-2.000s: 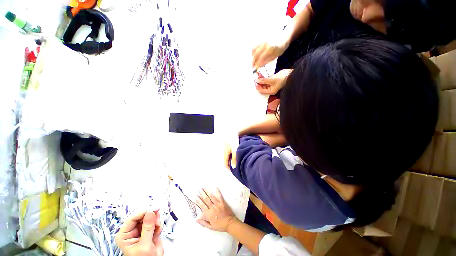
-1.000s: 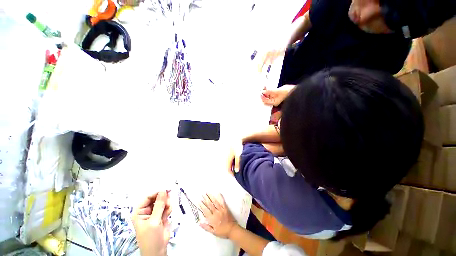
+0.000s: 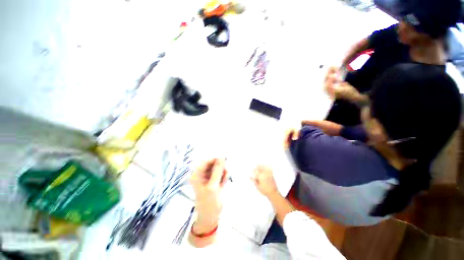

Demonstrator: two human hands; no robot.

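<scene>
The view is blurred. My left hand (image 3: 209, 175), with a red band at the wrist, is raised over the white table with thumb and fingers drawn together; I cannot tell if anything tiny is pinched. My right hand (image 3: 263, 181), in a white sleeve, is at the table to its right, its fingers loosely curled; I cannot make out anything in them. A large bundle of grey-white cables with dark ends (image 3: 147, 213) lies to the left of my left hand. A small dark piece (image 3: 230, 179) lies between my hands.
A black flat rectangle (image 3: 265, 108) lies ahead. Two black curved objects, one nearer (image 3: 187, 99), and a coloured wire bundle (image 3: 259, 66) lie beyond. A green bag (image 3: 71, 192) is at left. A person in purple and grey (image 3: 341, 167) sits close at right, another behind.
The view has swung left, bringing the green bag and the cables' dark ends into sight. My right hand has gone from spread flat to more curled. My left hand's fingers remain drawn together.
</scene>
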